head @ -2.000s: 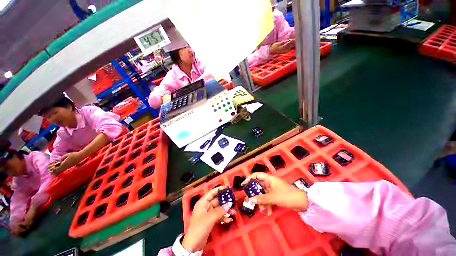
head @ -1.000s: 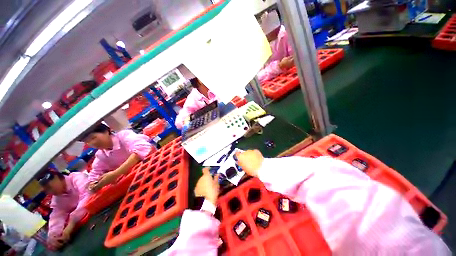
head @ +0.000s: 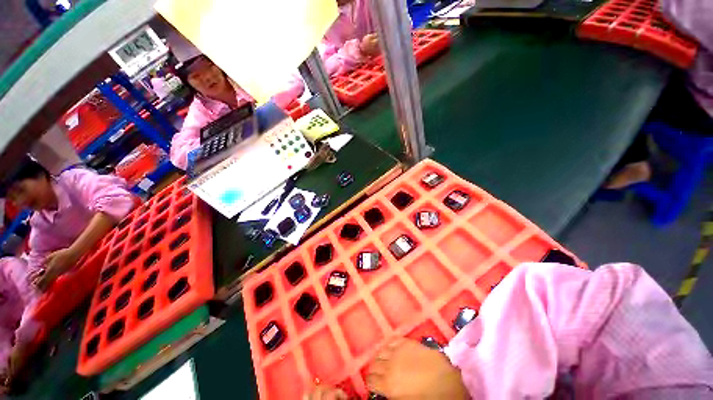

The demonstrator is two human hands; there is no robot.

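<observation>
The near red-orange compartment tray lies tilted before me. Dark watch bodies sit in its back pockets, and several with pale labels sit in the rows nearer me. Many nearer pockets are empty. My right hand is low over the front pockets at the bottom edge, fingers bent down; what it holds is hidden. My left hand is mostly cut off by the bottom edge, close to the right one. A dark thing shows between them, too cut off to name.
A white paper sheet with several dark watches lies beyond the tray. Behind it are a dotted card, a calculator and a yellow-green device. Another full tray stands left. A metal post rises ahead. People in pink sit around.
My hands have left the white paper sheet and come down to the near tray's front pockets. More watches lie at the paper than two seconds ago. The view has shifted.
</observation>
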